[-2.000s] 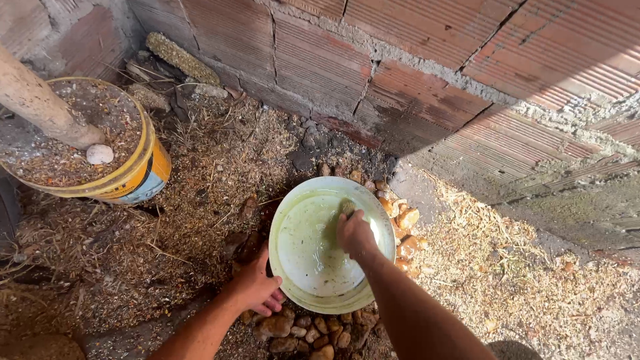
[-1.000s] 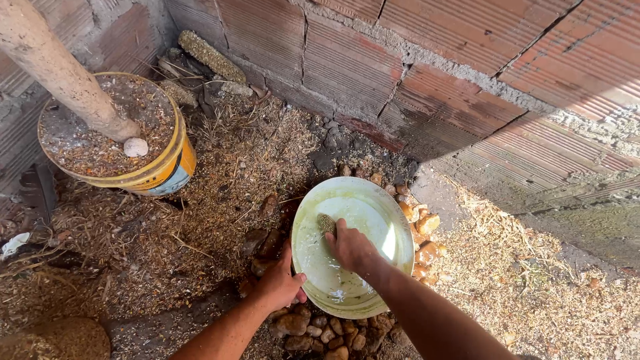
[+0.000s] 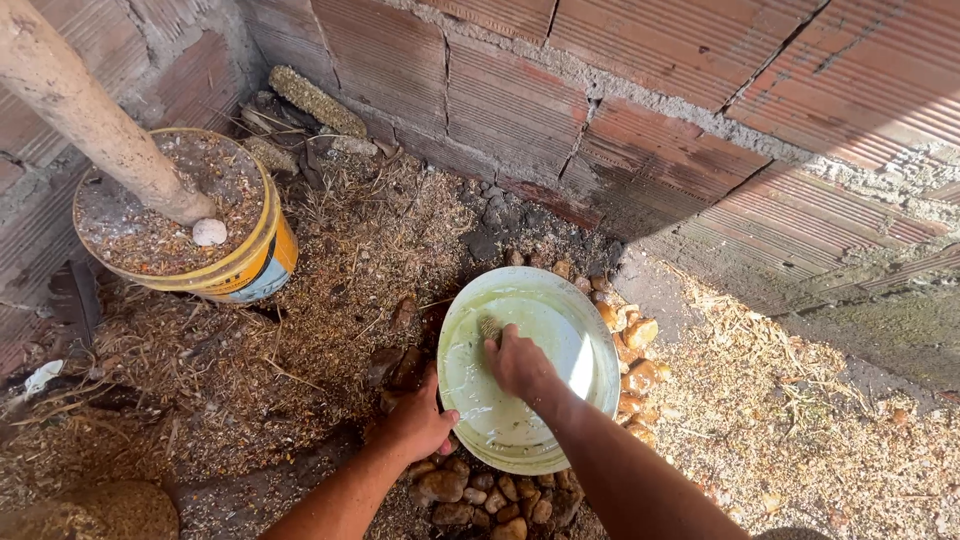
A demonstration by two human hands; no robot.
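A round, pale basin [image 3: 540, 315] with greenish grime and shallow water stands on the ground, partly ringed by brown stones. My left hand [image 3: 421, 420] grips its left rim, thumb on the near edge and the other fingers mostly hidden against the outer wall. Inside the basin, my right hand [image 3: 517, 364] holds a rough, dark greenish piece that looks like a corncob [image 3: 490, 328] against the bottom. The far end of the cob shows past my fingers; the rest is hidden by the hand.
Rounded stones [image 3: 517, 502] lie around the basin. At the left, a yellow-rimmed bucket [image 3: 262, 217] of dirt holds a wooden post [image 3: 112, 120]. A hollow-brick wall [image 3: 510, 97] runs behind, with a long corncob [image 3: 319, 101] at its corner. Grain and straw [image 3: 750, 420] cover the ground.
My right hand and the cob have moved within the basin, from its upper right part two seconds ago to the left part. My left hand stays on the rim. The view has shifted somewhat.
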